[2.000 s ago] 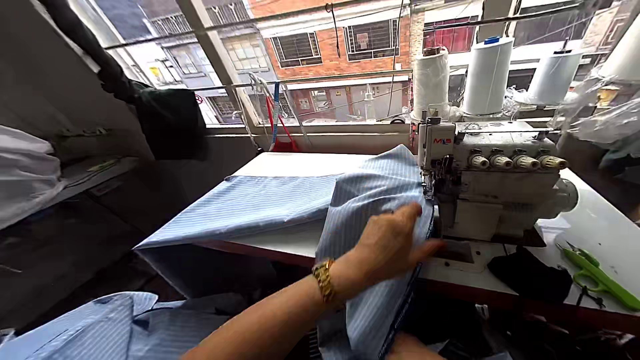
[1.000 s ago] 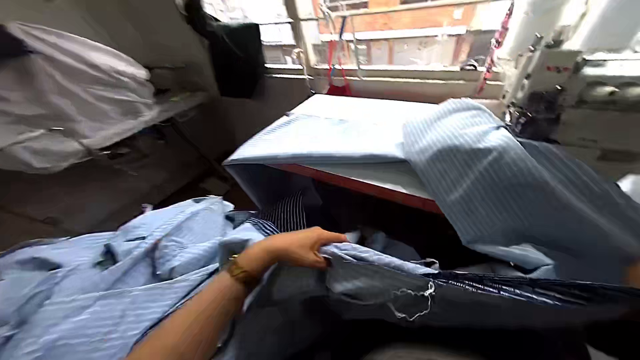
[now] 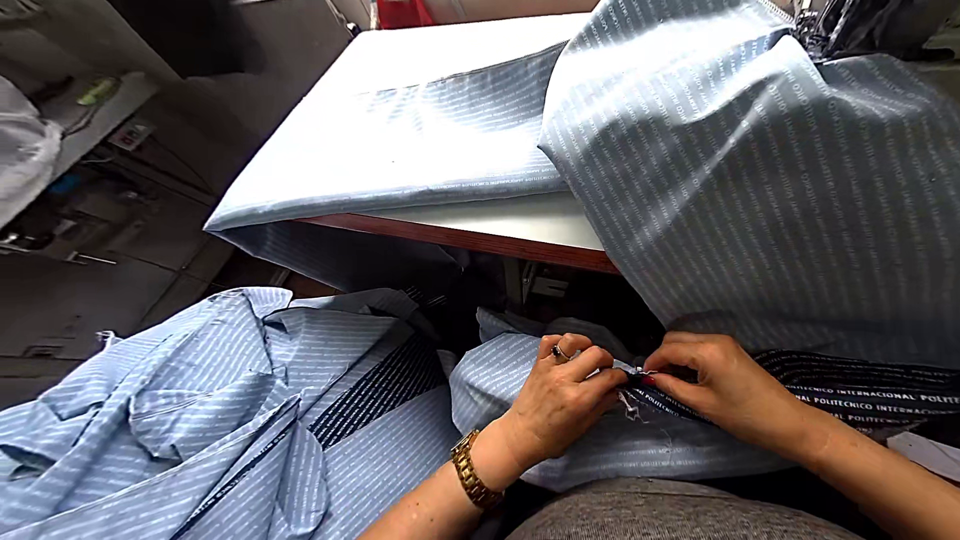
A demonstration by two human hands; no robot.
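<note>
My left hand (image 3: 566, 394), with a ring and a gold watch, pinches the end of a dark navy printed fabric strip. Close beside it, my right hand (image 3: 694, 379) grips the same navy strip (image 3: 862, 397), fingertips nearly touching the left ones. Loose white threads (image 3: 630, 409) hang at the pinched edge. Light blue printed fabric (image 3: 750, 187) drapes from the sewing machine (image 3: 832, 26) at the top right down past my hands. More of the blue cloth lies below the hands over my lap.
A white worktable (image 3: 480, 217) with a reddish edge bears folded blue fabric (image 3: 465, 135). A heap of blue printed cloth (image 3: 225, 420) with navy parts lies at the lower left. Another surface with white cloth (image 3: 26, 150) stands at the far left.
My left hand has left the cloth by the machine and now pinches the strip. My right hand has come in beside it. The view has tilted down.
</note>
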